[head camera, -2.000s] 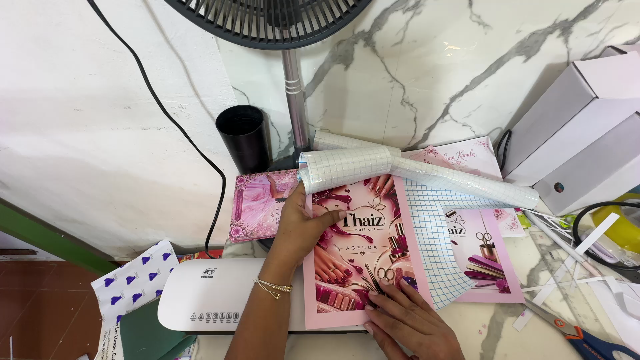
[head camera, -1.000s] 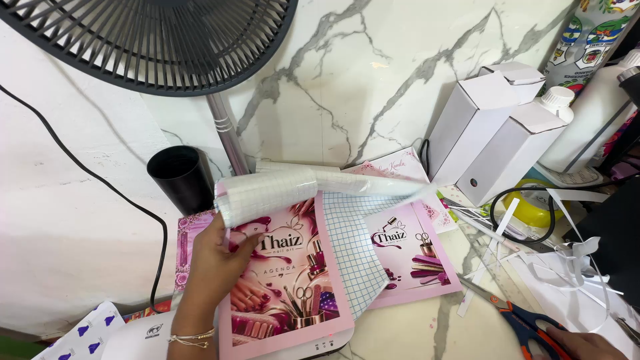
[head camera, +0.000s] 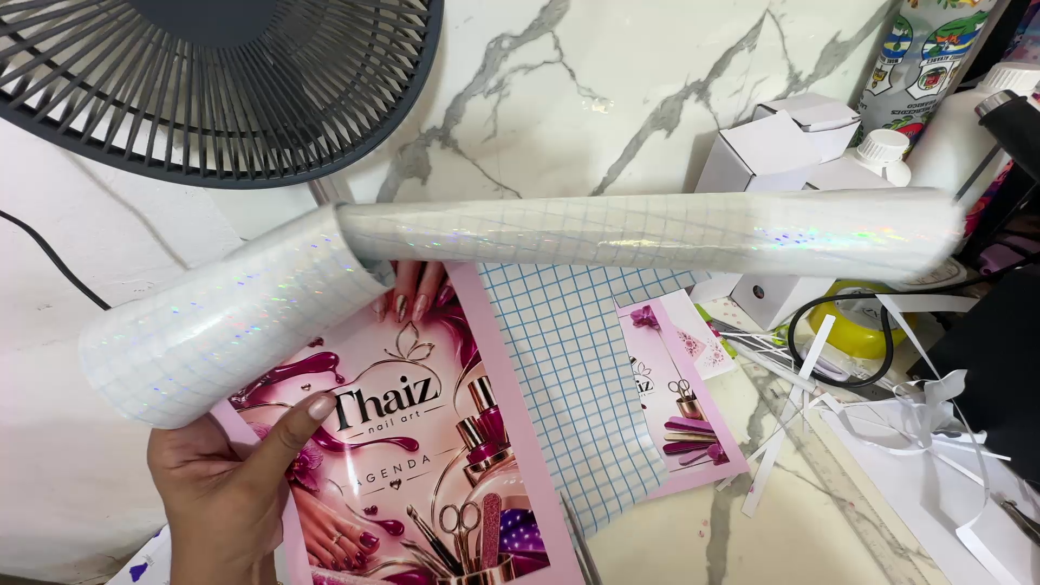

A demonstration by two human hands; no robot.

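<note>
My left hand (head camera: 236,479) grips the left edge of a pink printed cover sheet (head camera: 414,455), its thumb on the front. A roll of clear holographic film with grid-lined backing (head camera: 236,317) curls over the sheet's top and extends right as a long tube (head camera: 650,231). A flat piece of blue-gridded backing (head camera: 569,382) shows beside the cover, with a curved cut edge. Scissor blades (head camera: 578,532) stand at the cover's lower right edge; their handles and my right hand are out of view. A second pink printed sheet (head camera: 715,431) lies partly under the backing.
A dark fan (head camera: 227,89) looms at upper left. White boxes (head camera: 756,154), a white bottle (head camera: 884,154) and a yellow tape roll (head camera: 849,325) stand at right. Paper strips (head camera: 780,447) and a clear ruler (head camera: 853,496) lie on the marbled surface.
My left hand has raised the cover and film nearer the camera. The scissors, at the right with my right hand on them a second ago, have moved left to the cover's edge.
</note>
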